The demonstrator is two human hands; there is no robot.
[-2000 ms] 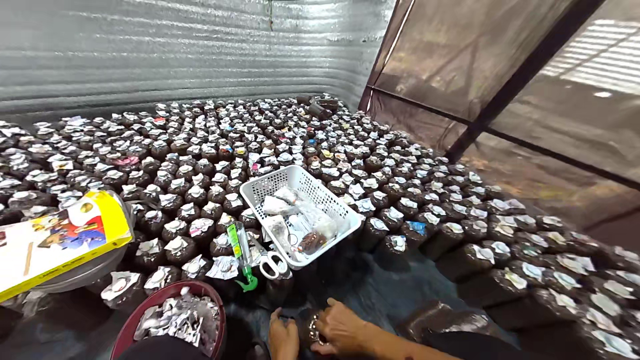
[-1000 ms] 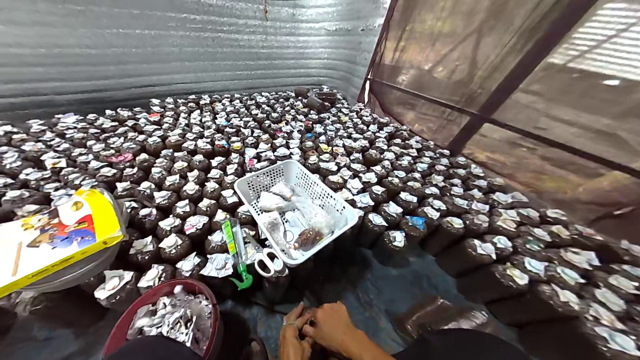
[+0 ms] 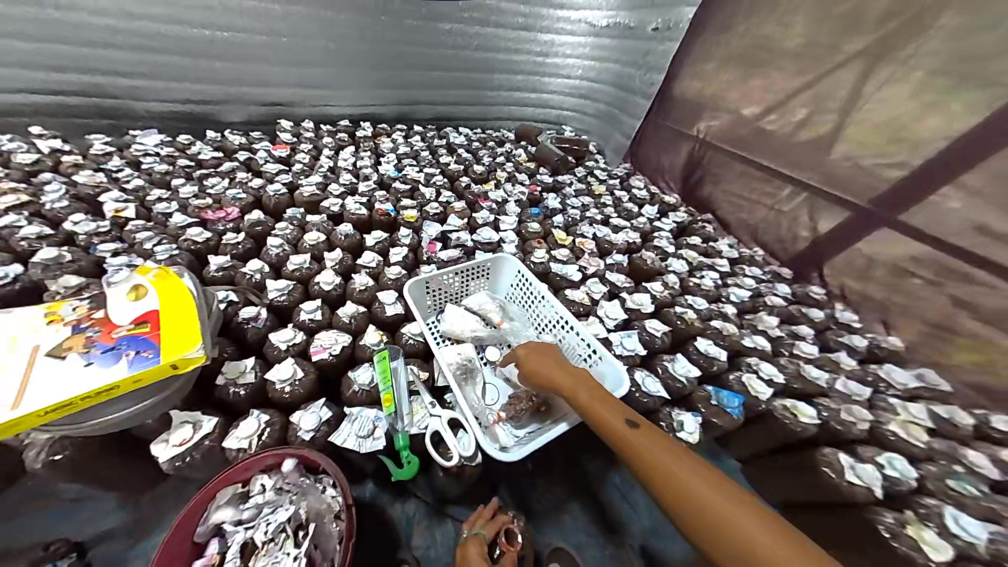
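Note:
With its fingers among clear plastic bags, my right hand [image 3: 542, 367] reaches into a white perforated plastic basket [image 3: 602, 366]; what its fingertips touch is hard to tell. The basket holds bags of pale material [image 3: 471, 321] and a bag with brown contents [image 3: 524, 405]. At the bottom centre, my left hand [image 3: 480, 535], wearing a ring, is around the neck of a dark filled bag, with a pinkish ring [image 3: 510, 539] at its top. White-handled scissors [image 3: 447, 433] and a spray bottle with a green trigger head [image 3: 396, 409] lie left of the basket.
Rows of dark filled bags topped with paper [image 3: 311, 315] surround the basket. A maroon tub [image 3: 342, 492] of crumpled paper stands lower left, below a yellow and white box [image 3: 94, 354] on a grey container. A silvery sheet wall [image 3: 354, 63] and brown netting [image 3: 890, 118] enclose the area.
My right hand has moved up from beside my left hand into the basket. My left hand stays low at the centre.

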